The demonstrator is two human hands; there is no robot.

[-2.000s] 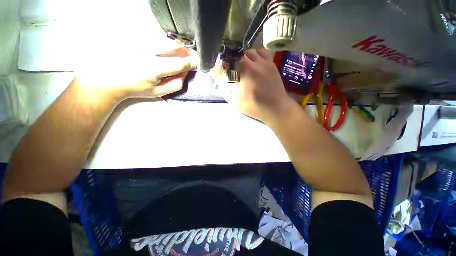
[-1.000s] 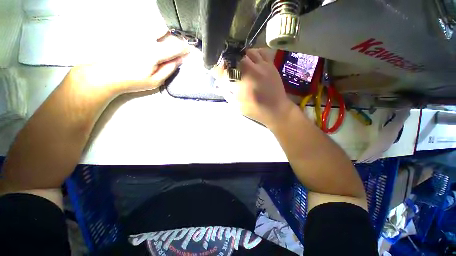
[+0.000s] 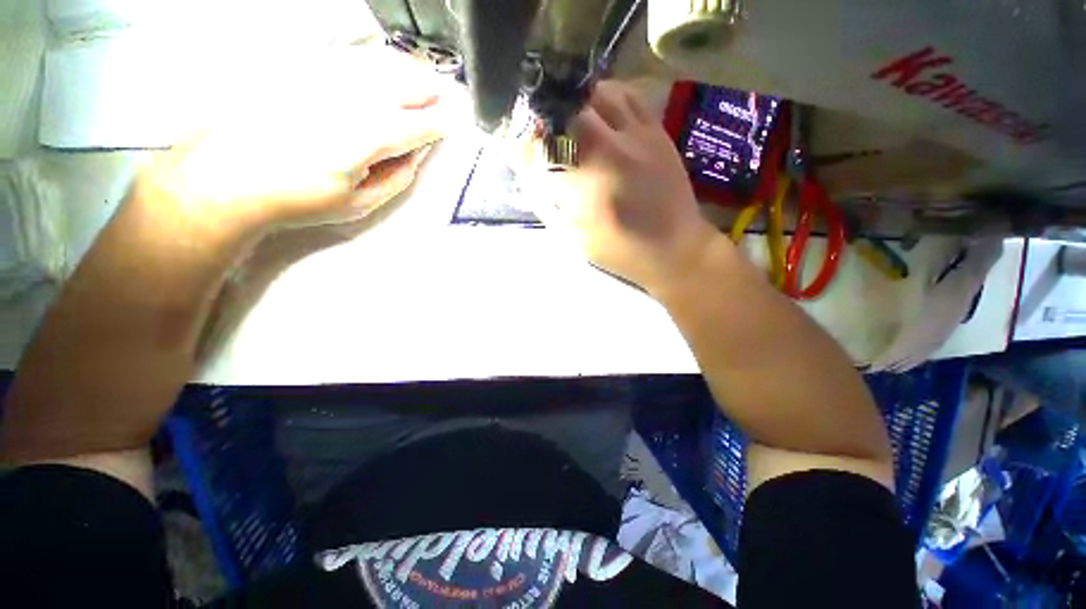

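Note:
The sewing machine head, grey with red lettering, reaches in from the upper right. Its dark needle and presser area is at top centre. My left hand lies flat on the table left of the needle, fingers towards it and washed out by glare. My right hand is bent close to the right of the needle area, fingertips partly behind small machine parts. Glare between the hands hides any fabric piece and what the fingertips touch. The dark-edged needle plate shows partly between the hands.
A lit phone in a red case lies under the machine arm. Scissors with red and yellow loops lie beside it. A flat white stack is at upper left, pale folds at far left. Blue crates stand below the table.
The view has shifted slightly. My left hand has moved a little left and its fingers look flatter. Less of the needle plate's left part shows. My right hand stays beside the needle.

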